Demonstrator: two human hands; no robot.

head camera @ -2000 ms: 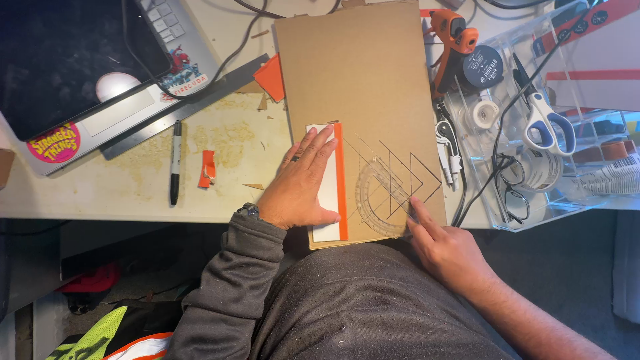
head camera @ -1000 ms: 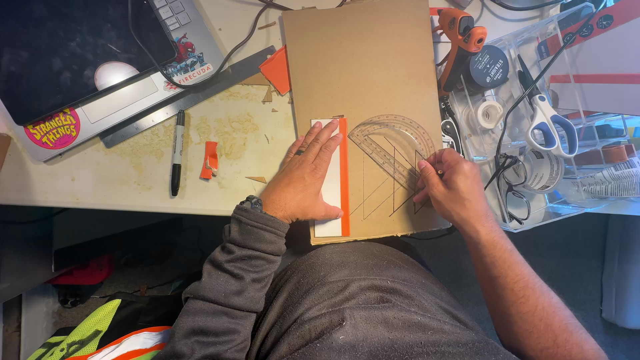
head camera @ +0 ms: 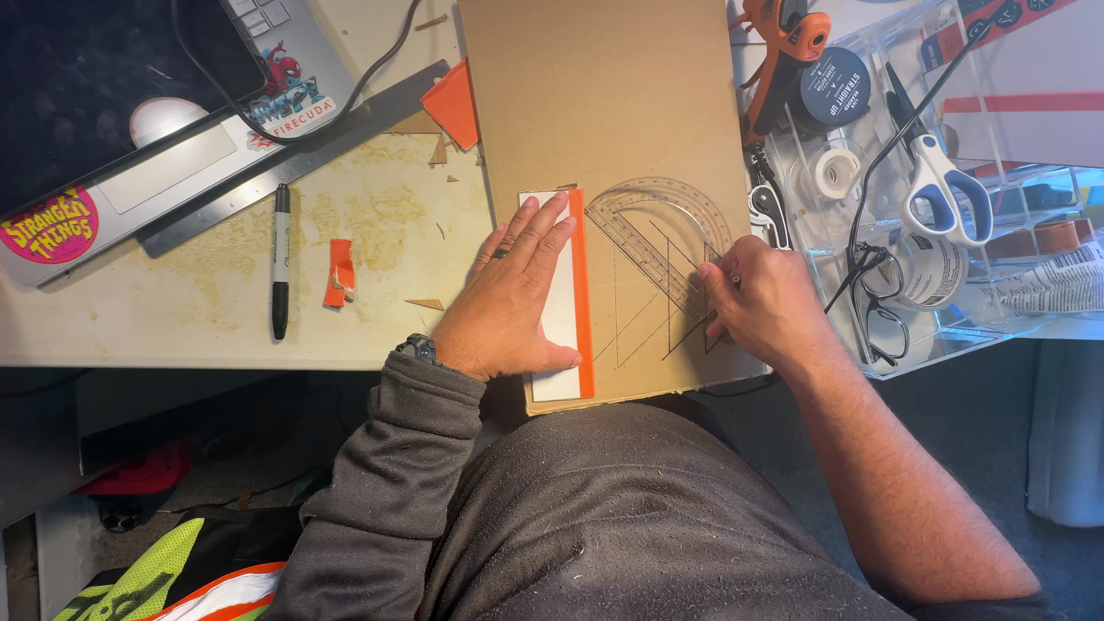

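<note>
My left hand (head camera: 515,302) lies with spread fingers on a white strip with an orange edge (head camera: 584,302), pressing it on a brown cardboard sheet (head camera: 595,95). To its right a clear plastic protractor (head camera: 647,250) rests tilted on the cardboard, its straight side running from upper left to lower right. My right hand (head camera: 750,297) has its thumb and fingers closed at the protractor's lower right end; the fingertips are partly hidden. Pencil or pen lines (head camera: 642,336), straight and slanted, show on the cardboard under and below the protractor.
Left of the cardboard are a black marker (head camera: 281,259), a torn orange scrap (head camera: 341,274), a metal ruler (head camera: 302,159) and a laptop (head camera: 172,155). At the right, a clear organizer (head camera: 897,366) holds scissors (head camera: 944,194), glasses and tape. An orange glue gun (head camera: 772,69) lies beside the cardboard.
The protractor has turned, its arc now toward the upper right instead of the lower left two seconds ago. My right hand has moved up and gripped its end. My left hand stays on the strip.
</note>
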